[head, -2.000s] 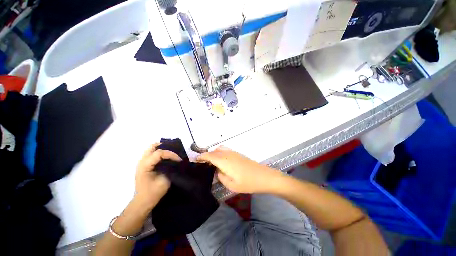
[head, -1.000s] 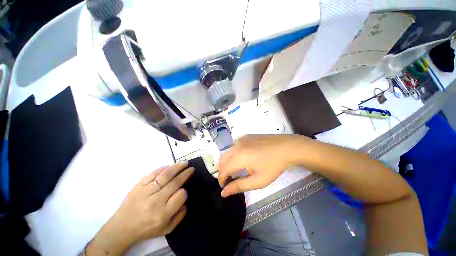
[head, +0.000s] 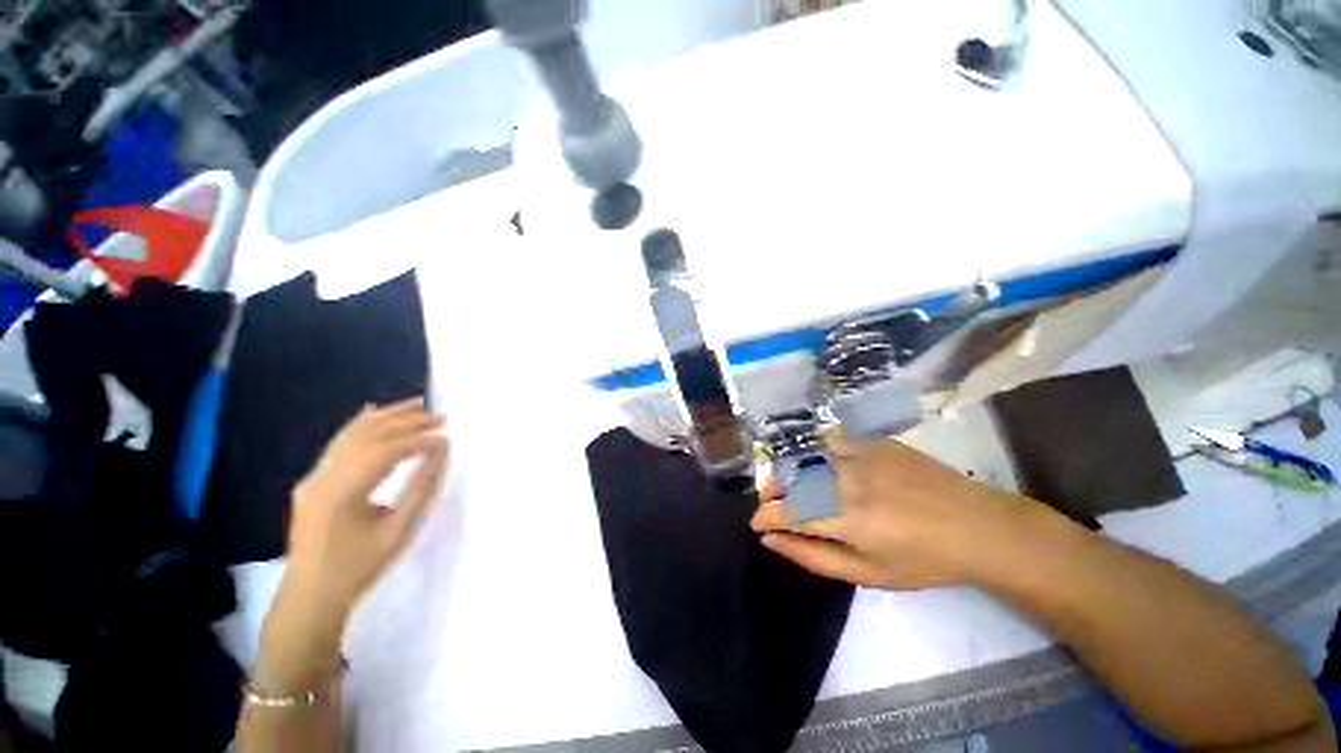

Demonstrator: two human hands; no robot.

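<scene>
A black garment piece (head: 706, 589) lies on the sewing machine bed, its upper end at the presser foot guard (head: 809, 489) and its lower end reaching the table's front edge. My right hand (head: 882, 515) rests at the guard, fingertips on the piece's right side; the guard partly hides the fingers. My left hand (head: 360, 493) is away to the left, thumb and fingers apart and empty, over the right edge of a flat black cut panel (head: 302, 412). The white machine head (head: 882, 191) hides the needle.
A dark brown flat piece (head: 1091, 441) lies right of the needle. Thread snips (head: 1262, 456) lie farther right. Black fabric (head: 118, 500) is heaped at far left beside a white bin with something red (head: 147, 243). A measuring tape (head: 941, 714) runs along the front edge.
The black piece went from my hands near the table edge to under the machine head. My left hand has let go and moved left to the panel. My right hand stays by the foot. The view has shifted.
</scene>
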